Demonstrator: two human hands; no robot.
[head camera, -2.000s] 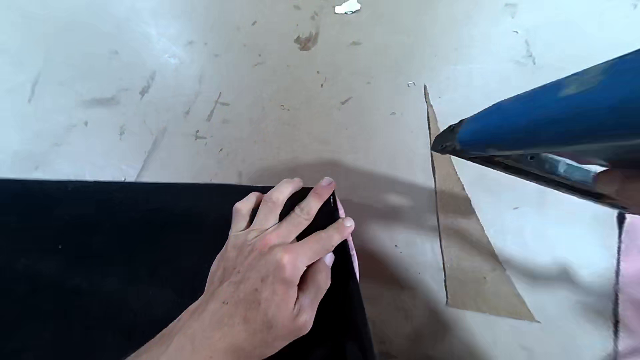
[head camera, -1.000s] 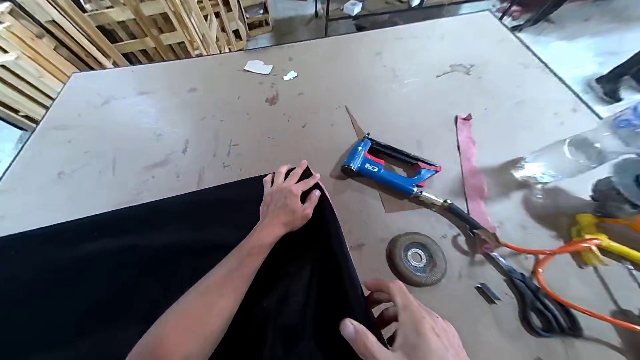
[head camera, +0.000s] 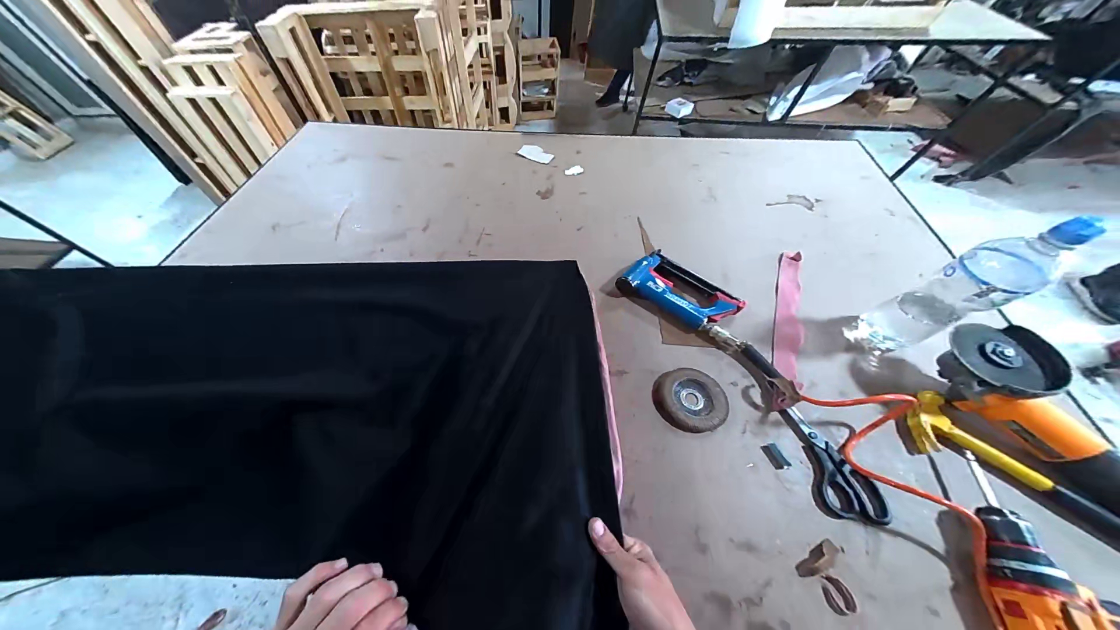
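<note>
Black fabric (head camera: 350, 394) covers a flat piece on the worktable, with a strip of pink material (head camera: 605, 394) showing along its right edge. My right hand (head camera: 639, 569) grips the fabric's right edge near the bottom of the view, thumb on top and fingers beneath or behind. At the lower front edge lies my left hand (head camera: 346, 599), its fingers curled against the black fabric; whether it pinches the cloth cannot be told. Right of the fabric, a blue pneumatic stapler (head camera: 678, 289) rests on the table on a brown cardboard scrap (head camera: 682, 334), untouched by either hand.
On the worktable (head camera: 420, 192), right side: an abrasive disc (head camera: 690, 400), black-handled scissors (head camera: 844, 486), a pink strip (head camera: 787, 315), an orange hose (head camera: 884, 472), a hammer (head camera: 980, 437), an angle grinder (head camera: 1032, 402), a drill (head camera: 1032, 560) and a plastic bottle (head camera: 971, 284). Wooden frames (head camera: 367, 66) stand behind.
The stapler, held up at the right two seconds ago, lies on the table. My left hand has left the fabric's far corner for the front edge. The view has swung and widened.
</note>
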